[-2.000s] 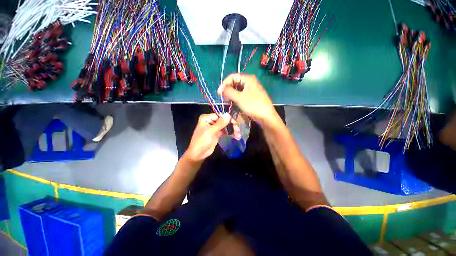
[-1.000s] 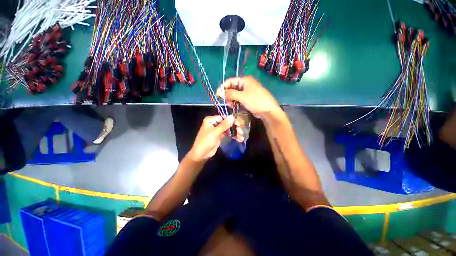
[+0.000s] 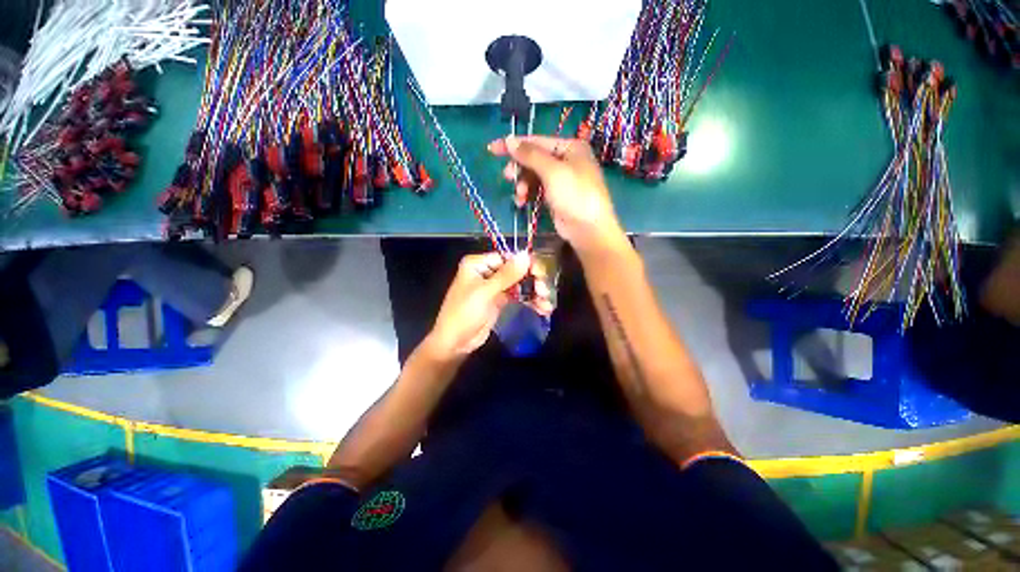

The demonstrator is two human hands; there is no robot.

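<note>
My left hand [image 3: 479, 299] is closed on a small connector housing [image 3: 522, 289], mostly hidden by the fingers, over the lap in front of the bench edge. Lead wires [image 3: 468, 190] in blue, white and red fan up from it. My right hand [image 3: 556, 184] is above and right of the left one, over the bench edge. Its thumb and fingers are bent close together near thin wires; whether it grips one cannot be told. A small blue piece [image 3: 522, 333] shows just below the left fingers.
A white box [image 3: 447, 56] with a black round outlet [image 3: 513, 56] stands at the bench's centre. Harness piles lie left [image 3: 274, 168] and right [image 3: 643, 140] of it. White sleeved harnesses lie far left, a neighbour's bundle [image 3: 917, 190] right. Blue stools flank the floor.
My right hand has moved up and slightly right, away from my left hand. My left hand has stayed nearly in place, with the housing and wires still in it.
</note>
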